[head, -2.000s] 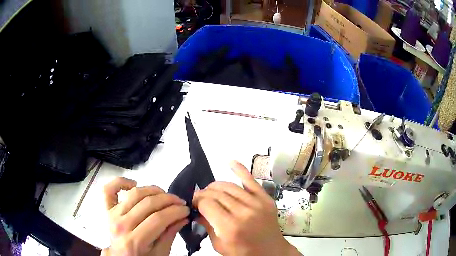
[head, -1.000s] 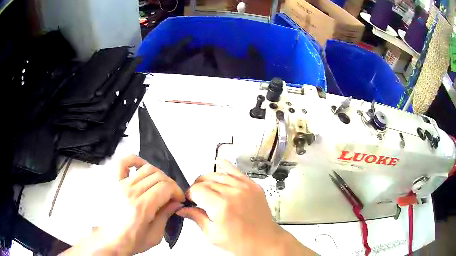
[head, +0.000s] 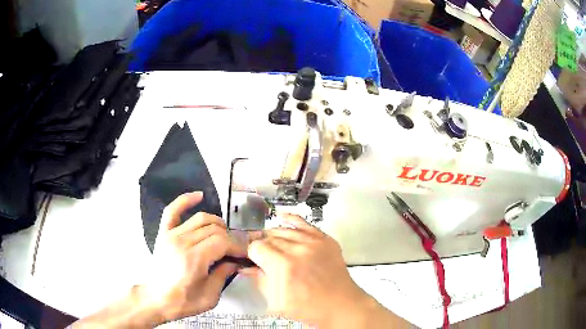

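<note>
A black fabric piece [head: 178, 173] lies on the white table left of the sewing machine head [head: 411, 186]. It is spread wide, with a pointed, notched top. My left hand [head: 199, 257] pinches its near edge. My right hand [head: 295, 257] pinches the same edge, with the fingertips of both hands nearly touching, just in front of the machine's left end. The needle and presser foot are hidden or too unclear to tell. The fold between my fingertips is mostly covered.
Stacked black pieces [head: 71, 128] lie at the left. Dark snips [head: 411, 217] with red ribbon [head: 439, 283] rest on the machine bed. A blue bin [head: 334, 38] holding black pieces stands behind the table. A ruler [head: 257, 321] runs along the front edge.
The view has shifted right. The fabric has opened from a narrow shape into a wide one. Both hands, still gripping it, have moved closer to the machine's left end.
</note>
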